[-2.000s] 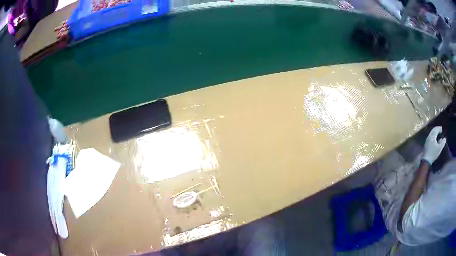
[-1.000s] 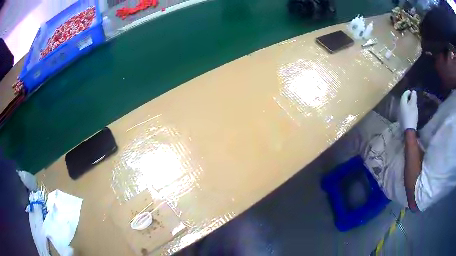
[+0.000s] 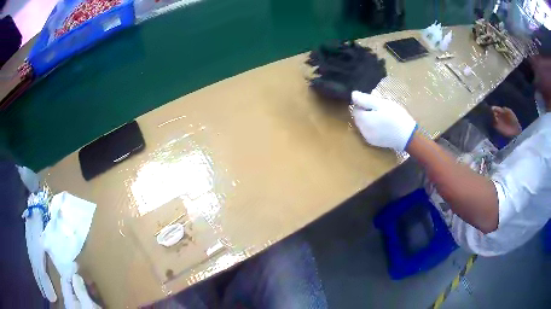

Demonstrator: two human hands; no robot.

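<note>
Neither of my hands can be made out. Nearest in front of me, a small white dish (image 3: 170, 235) with a thin pale stick beside it sits on a tan cardboard pad (image 3: 181, 259) with dark spots. A black spiky part (image 3: 347, 69) is on or just above the tabletop towards the back. Another person's white-gloved hand (image 3: 382, 121) is at its lower right edge; the exact grip is hidden.
A black phone (image 3: 113, 149) lies at left. White gloves (image 3: 37, 256) and a white sheet (image 3: 71, 220) are at the left end. A green conveyor belt (image 3: 199, 57) runs behind, with a blue crate (image 3: 84, 31) beyond. A blue stool-like object (image 3: 415, 235) stands on the floor.
The other person's gloved arm has reached left over the table, and the black spiky part now shows at that hand. The view has turned left since the first frame and shifted slightly since the second.
</note>
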